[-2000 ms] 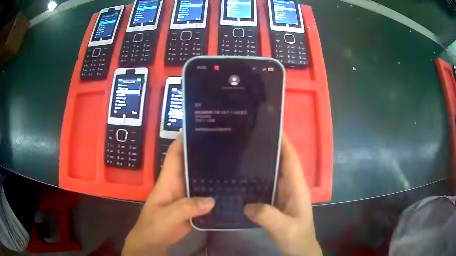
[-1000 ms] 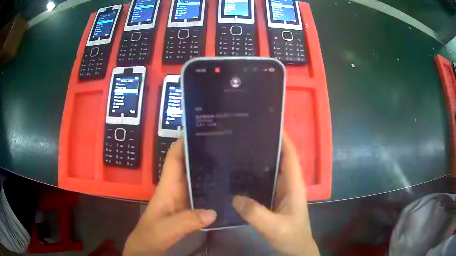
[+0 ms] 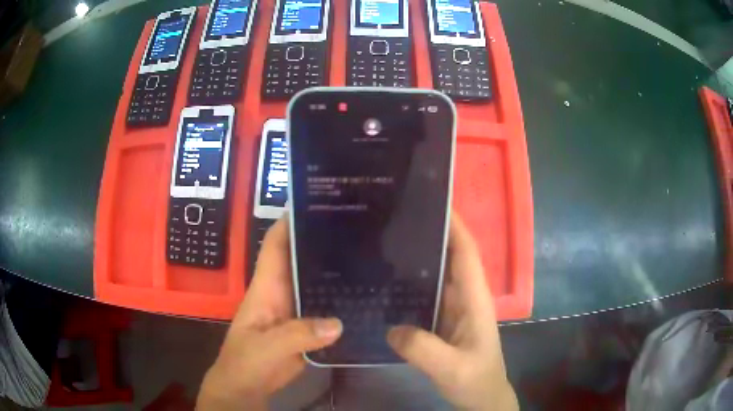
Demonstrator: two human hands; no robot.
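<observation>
A large smartphone with a pale rim is held upright in both hands above the near part of a red tray. Its screen shows a dark chat page, with a faint keyboard at the bottom. My left hand grips its lower left side, thumb on the lower left of the screen. My right hand grips the lower right side, thumb over the keyboard's right part. Both hands are bare. Fingers behind the phone are hidden. The red tray holds several keypad handsets with lit menus; the smartphone partly covers one.
The tray lies on a shiny dark green bench. Another red tray edge shows at the far right. A red stool is below left. A pale grey sleeve or cloth is at the lower right.
The smartphone has shifted slightly up and left. The right thumb has moved down and a little right on the screen. The faint keyboard shows more clearly than one second ago.
</observation>
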